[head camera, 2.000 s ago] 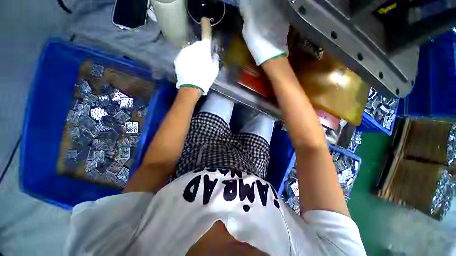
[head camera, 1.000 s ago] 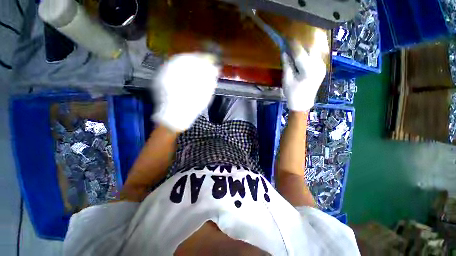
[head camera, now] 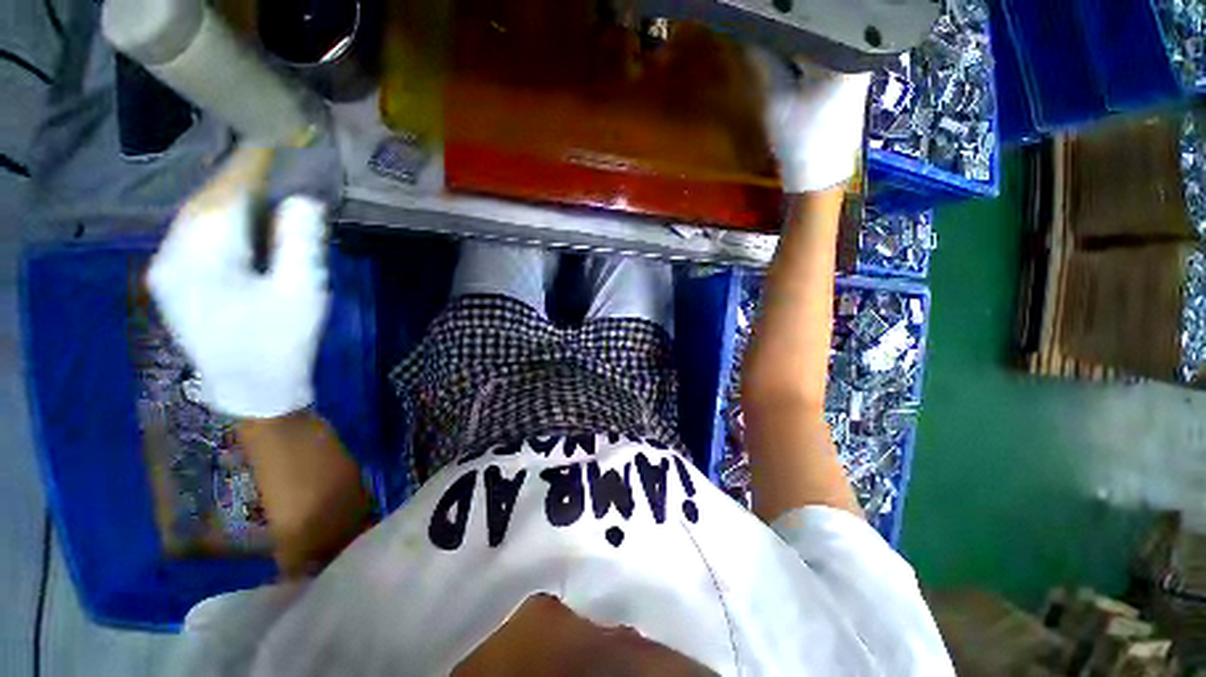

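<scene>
My left hand (head camera: pixel 251 298), in a white glove with a brown-stained fingertip, is over the near side of the left blue bin (head camera: pixel 66 437). Its fingers are apart and no part shows in it. Metal parts (head camera: pixel 199 450) lie in that bin. My right hand (head camera: pixel 813 132), also gloved, is at the right end of the amber pad (head camera: pixel 595 113); its fingertips reach the machine head (head camera: pixel 820 29) and are partly hidden, so its grip cannot be told. The red pad (head camera: pixel 608 185) runs along the near edge. A small flat metal part (head camera: pixel 397 159) lies on the table's left end.
A white bottle (head camera: pixel 218 79) leans at upper left, beside a dark cup (head camera: pixel 311 33) and a dark flat phone (head camera: pixel 148 113). Blue bins of parts (head camera: pixel 886 344) stand at right, with another bin (head camera: pixel 939 106) above. Cardboard (head camera: pixel 1124 251) is on the green floor.
My left hand has moved left from the table edge to over the left bin. My right hand has moved up to the machine head; the thin blue-grey tool seen at it no longer shows.
</scene>
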